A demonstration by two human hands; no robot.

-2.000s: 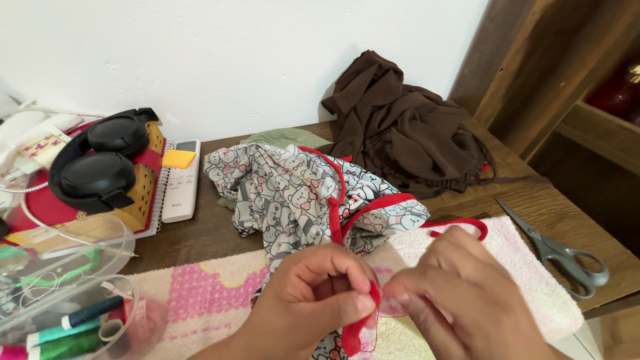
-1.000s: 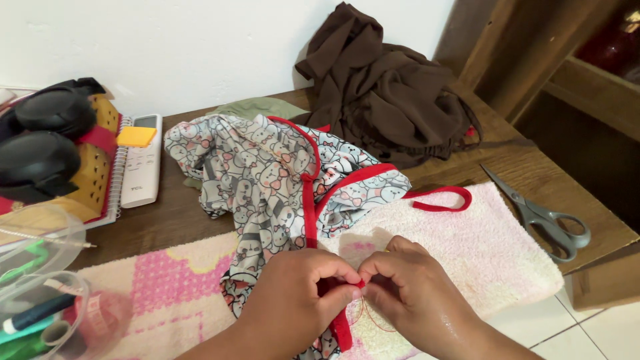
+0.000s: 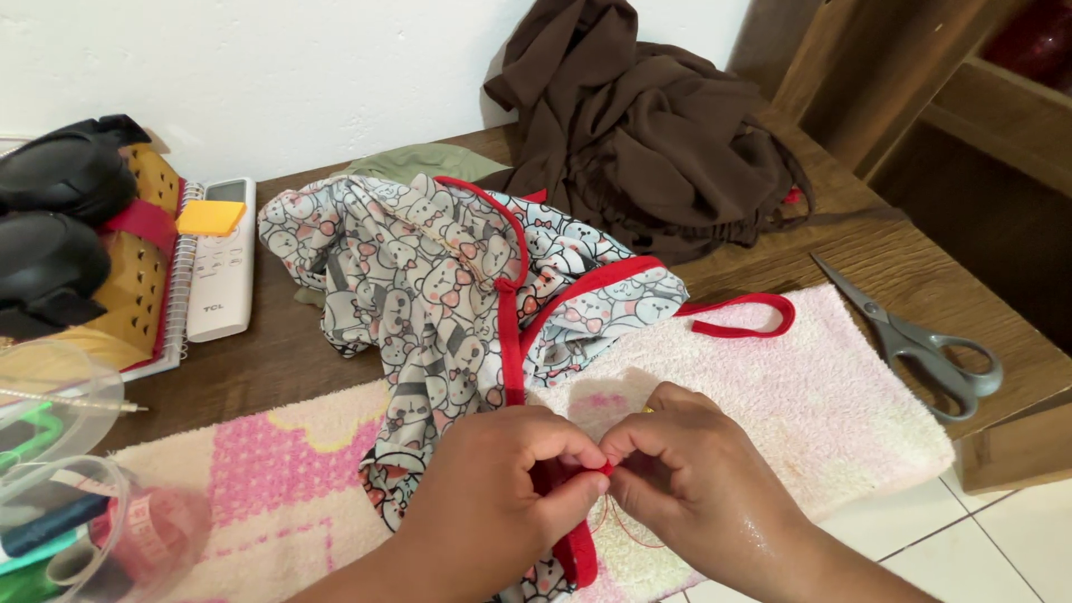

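My left hand [image 3: 523, 486] pinches the red fabric binding [image 3: 578, 548] between thumb and forefinger. Against it, at the same spot, the fingertips of my right hand [image 3: 691, 477] meet on the binding; whether they hold a needle is hidden. A loop of thin red thread [image 3: 632, 532] hangs below my fingertips. The bear-print garment [image 3: 435, 285] with red edging lies bunched behind and partly under my left hand. One loose red strap end [image 3: 783, 314] curls on the pink and white towel [image 3: 821, 402].
Grey-handled scissors [image 3: 930, 343] lie by the towel's right edge. Brown cloth [image 3: 645, 134] is heaped behind. At left are black headphones [image 3: 63, 201], a spiral notebook [image 3: 176, 310], a white remote control [image 3: 222, 285] and a clear plastic container [image 3: 126, 536] with thread spools and a tape measure.
My right hand was apart from my left two seconds ago; now their fingertips meet at the red binding. The view has shifted.
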